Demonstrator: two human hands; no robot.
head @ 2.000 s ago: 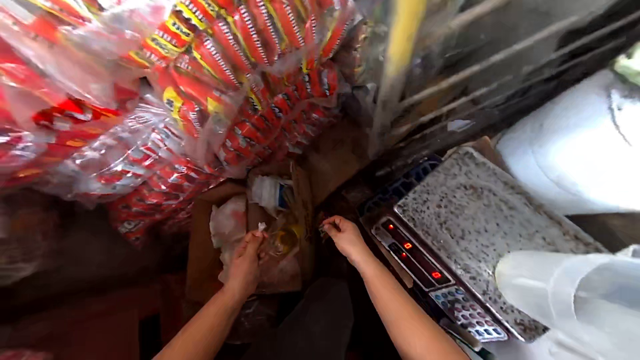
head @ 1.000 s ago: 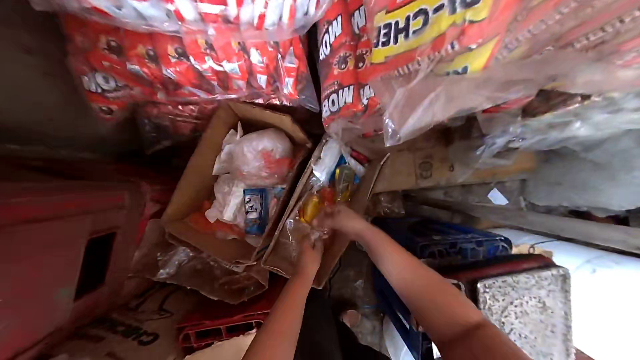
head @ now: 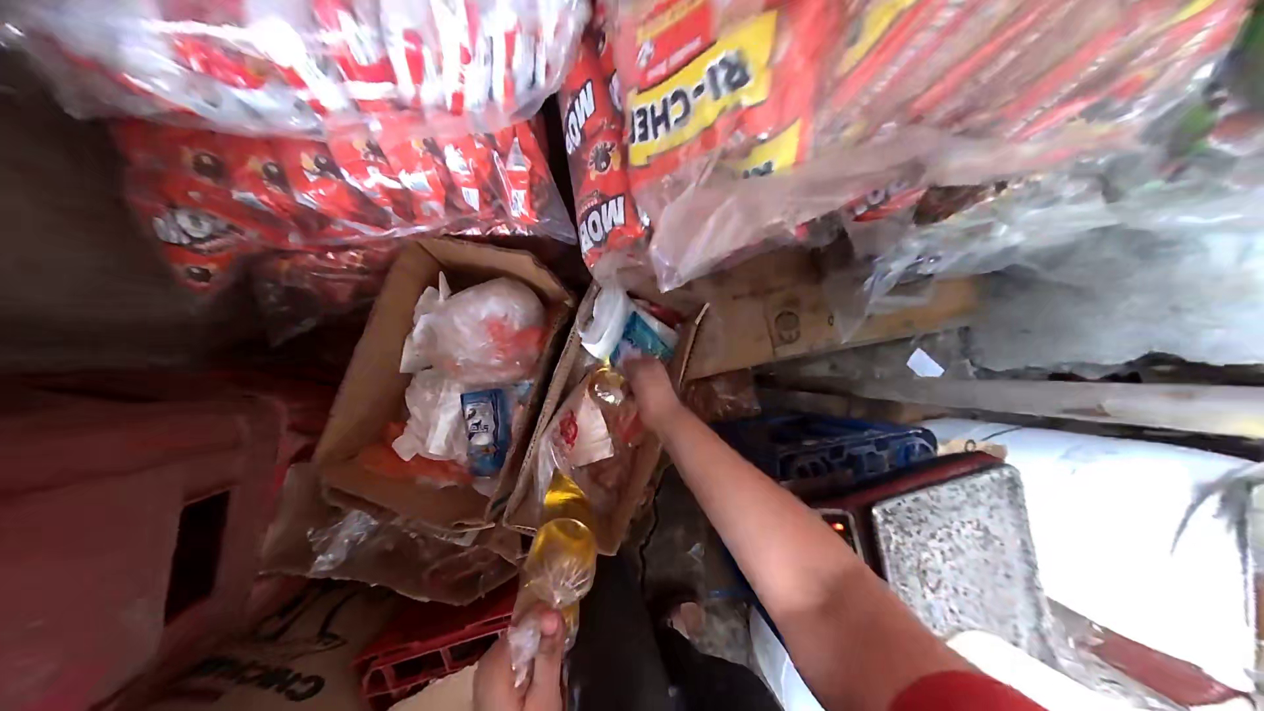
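My left hand (head: 528, 657), low in the view, grips the gathered end of a clear plastic bag of yellow liquid (head: 563, 548). The bag hangs over the near end of the narrow cardboard box (head: 538, 474). My right hand (head: 647, 385) reaches into that box, beside a teal packet (head: 642, 338) and a white plastic wrap (head: 604, 321). Its fingers are partly hidden, so what it touches cannot be told. Another small bag of yellow liquid (head: 606, 385) lies just left of it. To the left, a wider cardboard box (head: 370, 395) holds plastic bags (head: 489, 331) and a blue packet (head: 485, 432).
Large clear bags of red snack packets (head: 336, 188) hang above the boxes, with more red and yellow packs (head: 711, 89) at the upper right. A blue plastic crate (head: 829, 449) and a speckled scale platform (head: 953, 553) are at right. A red crate (head: 434, 652) stands low at left.
My left hand has moved back toward me and now holds a bag of yellow liquid outside the box. My right hand has gone deeper into the narrow box. The view swung strongly after the first frame.
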